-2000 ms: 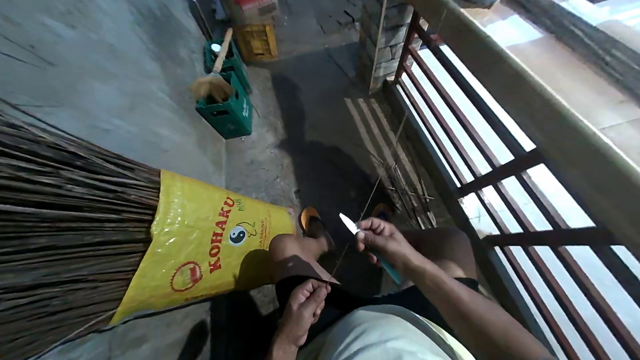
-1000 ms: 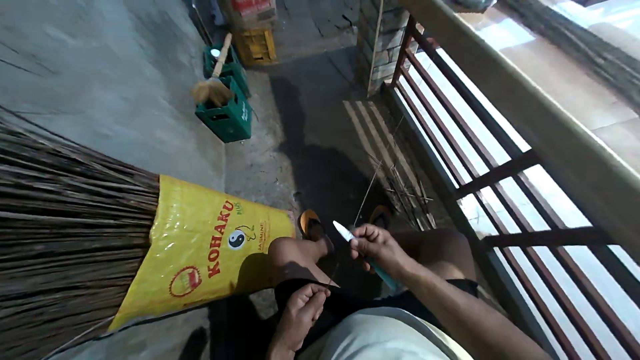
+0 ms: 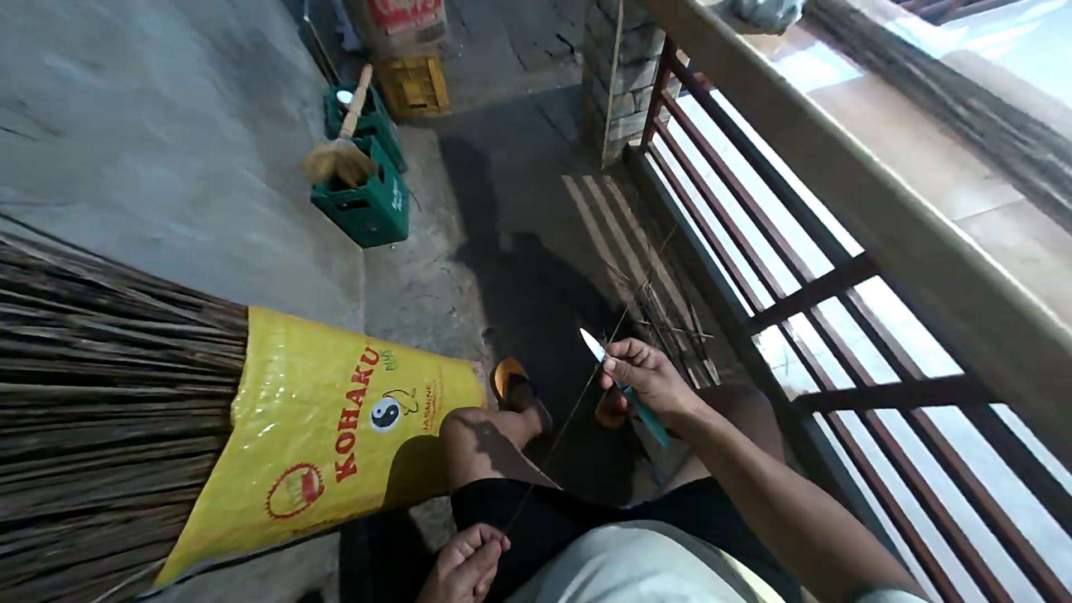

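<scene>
My right hand [image 3: 641, 377] is closed around a knife [image 3: 643, 414] with a green handle, its pale blade pointing up and to the left. A long thin stick [image 3: 571, 414] runs from my left hand [image 3: 471, 559], low over my lap, up past the fingers of my right hand beside the blade. The thumb and fingers of my left hand pinch its lower end. Left of my legs lies a yellow woven sack [image 3: 335, 435] with printed writing, and many thin dark sticks [image 3: 109, 394] stick out of its mouth.
Loose sticks [image 3: 670, 327] lie on the floor beside a metal railing [image 3: 804, 293] on the right. Green crates [image 3: 368, 205] by the left wall hold a brush with a wooden handle [image 3: 356, 100]. A yellow crate [image 3: 413, 85] stands behind them. My sandaled feet rest on the floor.
My left hand has moved down and back toward my body, away from the right hand. The stick now shows stretched between both hands. The knife remains in my right hand.
</scene>
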